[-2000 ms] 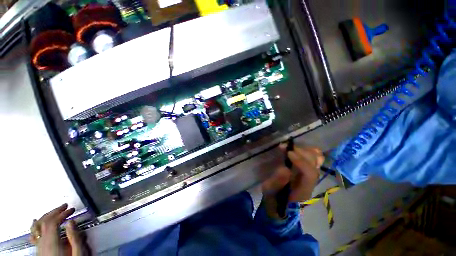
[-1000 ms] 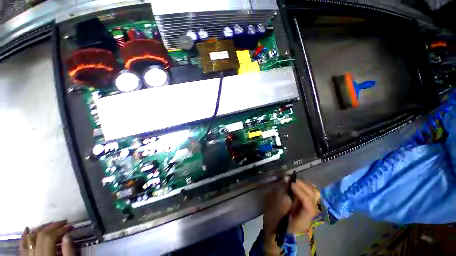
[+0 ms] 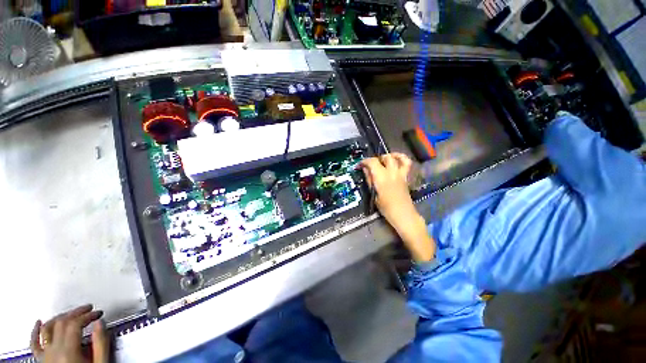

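Note:
A green power circuit board (image 3: 244, 220) lies in a dark carrier (image 3: 161, 244) on the conveyor. It bears a long silver heatsink bar (image 3: 248, 152), a ribbed heatsink, two copper-orange toroidal inductors (image 3: 166, 121) and a brownish-yellow transformer (image 3: 283, 108). My right hand (image 3: 388, 183) is at the board's right edge, fingertips down near its corner. A slim dark tool (image 3: 372, 200) partly shows below the fingers; its tip is hidden. My left hand (image 3: 69, 336) rests on the near rail at the lower left, fingers apart, holding nothing, cut off by the picture's edge.
An orange and blue tool (image 3: 423, 143) lies in the bay to the right, below a coiled blue hose (image 3: 422, 78). Another person's blue sleeve (image 3: 538, 220) is at the right. Beyond the line are a black bin (image 3: 149, 30), a fan (image 3: 27, 49) and another board (image 3: 347, 25).
My right hand has moved from the near rail up to the board's right edge. The view has widened, showing more beyond the line. My left hand stays on the rail.

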